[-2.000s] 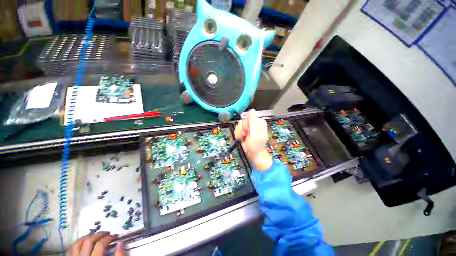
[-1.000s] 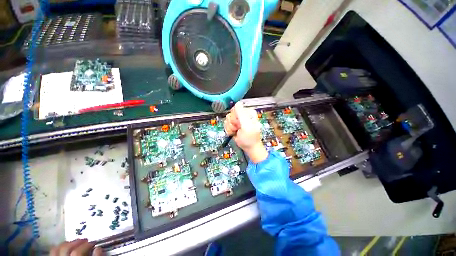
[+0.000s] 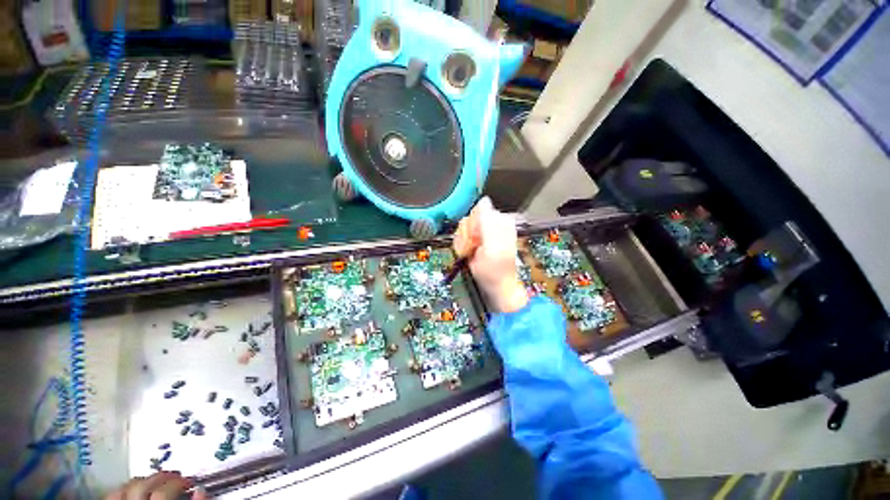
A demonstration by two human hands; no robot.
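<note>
My right hand (image 3: 488, 249), in a blue sleeve, is closed around a thin dark tool (image 3: 456, 269) whose tip points down at the upper right circuit board (image 3: 418, 278) of the nearer carrier. Whether the tip touches the board is too small to tell. The dark carrier (image 3: 285, 391) holds several green boards with orange components (image 3: 339, 266) on their far edges. My left hand (image 3: 156, 486) is cut off by the bottom edge, at the near rail; only the back of the fingers shows, and what is under them is hidden.
A second carrier with boards (image 3: 588, 301) is to the right, before the black machine opening (image 3: 683, 146). Loose black components (image 3: 234, 425) lie left. Behind are a turquoise fan (image 3: 468, 117), sample board (image 3: 193, 174) and red pen or tweezers (image 3: 234, 227). A blue coiled cord (image 3: 80, 293) hangs left.
The view has shifted between frames. My right hand stays closed on the dark tool over the nearer carrier's upper right board. My left hand shows less than two seconds ago.
</note>
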